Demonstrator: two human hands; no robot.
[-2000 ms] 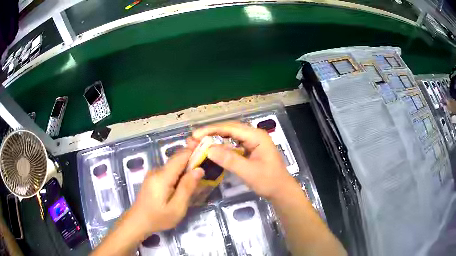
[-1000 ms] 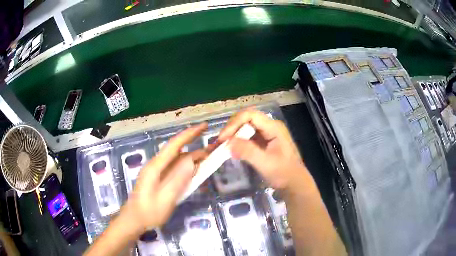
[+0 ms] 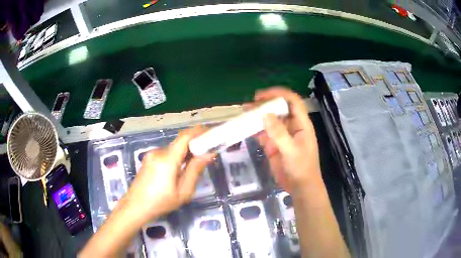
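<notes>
A white phone body [image 3: 237,127] is held tilted above the tray, its right end higher, seen edge-on and blurred. My left hand [image 3: 169,174] grips its lower left end. My right hand [image 3: 293,141] grips its upper right end, thumb in front and fingers behind. The side turned away from me is hidden. Below, a clear blister tray [image 3: 96,197] holds several white back housings [image 3: 250,227] with dark oval openings; my hands and forearms hide part of it.
Behind is the green conveyor belt [image 3: 212,65] with three handsets [image 3: 149,89] at left. A small black pad [image 3: 113,126] lies on its edge. A fan [image 3: 33,146] and lit smartphone [image 3: 66,200] stand left. At right are gold front housings [image 3: 355,78] under a foam sheet [image 3: 384,151].
The phone body was turned in my hands from a yellow-edged view to its white side, then raised and tilted flatter. The handsets on the belt moved right.
</notes>
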